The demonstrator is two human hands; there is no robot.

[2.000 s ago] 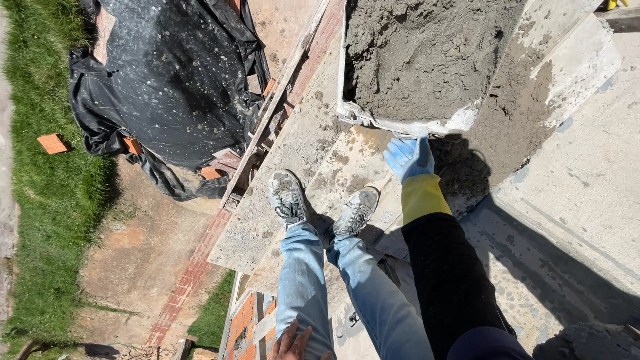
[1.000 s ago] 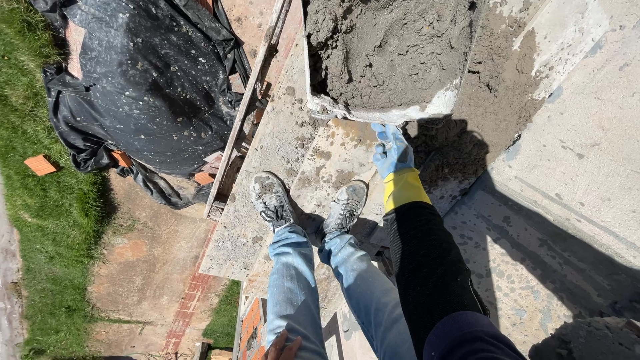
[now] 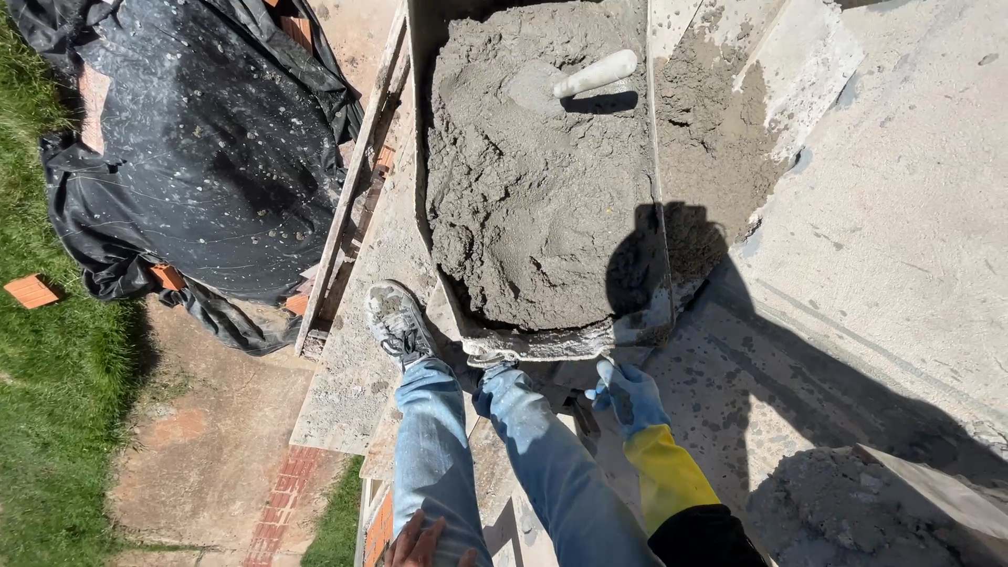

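Note:
A mortar tub [image 3: 543, 345] full of wet grey mortar [image 3: 543, 181] lies in front of me. In the mortar rests a trowel with a pale handle [image 3: 596, 73]; its blade is coated or partly buried. My right hand [image 3: 630, 398], in a blue and yellow rubber glove, has its fingers closed at the tub's near rim, by the corner. My left hand [image 3: 421, 543] is bare and lies on or beside my left thigh at the bottom edge; only part of it shows.
My shoes stand on mortar-stained planks [image 3: 346, 402] high above the ground. A black plastic sheet [image 3: 213, 150] covers a heap below at left, near grass and an orange brick [image 3: 31, 290]. Spilled mortar [image 3: 709, 134] lies right of the tub, on concrete. Another mortar pile [image 3: 843, 512] is at lower right.
The tub now reaches lower in view, nearer my legs, with my right hand still at its near edge. My right foot is now partly hidden by its rim. The trowel has come into view.

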